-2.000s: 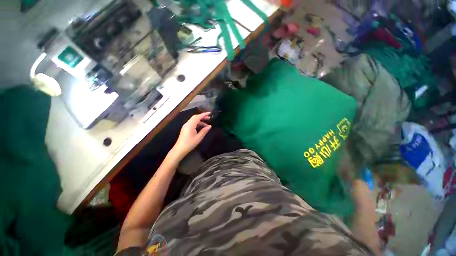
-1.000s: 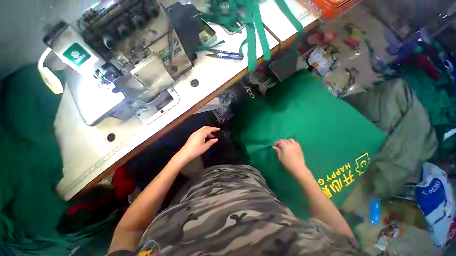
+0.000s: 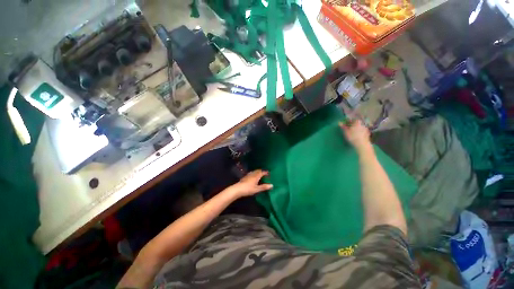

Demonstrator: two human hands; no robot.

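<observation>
The green printed panel (image 3: 321,186) lies over my lap and beyond it, to the right of the table edge. Only a bit of its yellow print shows, near my shirt. My right hand (image 3: 356,134) pinches its far edge at the upper right. My left hand (image 3: 256,183) is at its left edge, thumb and forefinger apart; any touch on the cloth is hard to tell. The overlock machine (image 3: 121,73) stands on the white table at the left, its lamp glaring by the needle area, with no cloth seen there.
Green strips (image 3: 271,56) hang over the table's edge. Dark-blue snips (image 3: 242,90) lie right of the machine. An orange tin (image 3: 366,22) stands at the table's far end. Dark green cloth (image 3: 20,186) hangs at the left. A grey-green cloth heap (image 3: 445,175) and a blue-white bag (image 3: 473,248) are at the right.
My right hand has moved from the panel's middle up to its far edge and grips it. The panel's print has shifted toward my lap and is mostly hidden. My left hand is nearer the cloth.
</observation>
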